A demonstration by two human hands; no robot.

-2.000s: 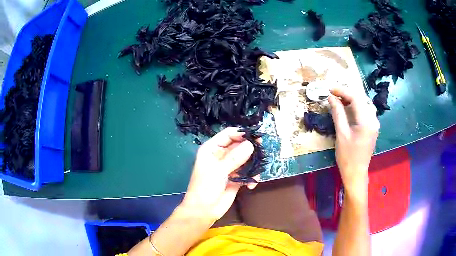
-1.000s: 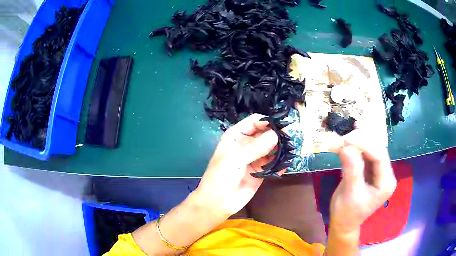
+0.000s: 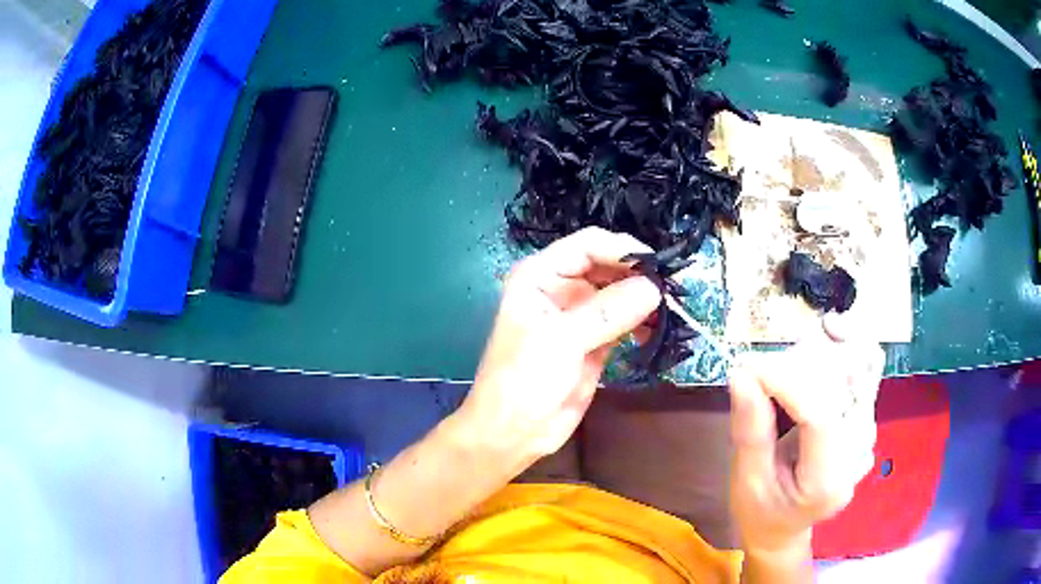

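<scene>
My left hand (image 3: 559, 331) holds a curved black piece with pointed tips (image 3: 664, 342) between thumb and fingertips, over the table's front edge. My right hand (image 3: 805, 428) is closed around a thin pale stick (image 3: 699, 325), whose tip reaches the black piece. The tan glue board (image 3: 765, 302) lies behind my right hand. On it are a white round dish (image 3: 822, 213) and a dark curled piece (image 3: 818, 282). A large heap of loose black pieces (image 3: 616, 114) lies left of the board and behind my left hand.
A blue bin (image 3: 171, 217) of black pieces stands at the left, beside a dark flat case (image 3: 274, 194). A smaller black cluster (image 3: 957, 143) and a yellow-black cutter (image 3: 1031, 177) lie right. Below are a lower blue bin (image 3: 203, 491) and a red stool (image 3: 913, 456).
The view has shifted, so the table things sit further right. My right hand has come from the white dish to the front, and the stick now meets the piece in my left hand.
</scene>
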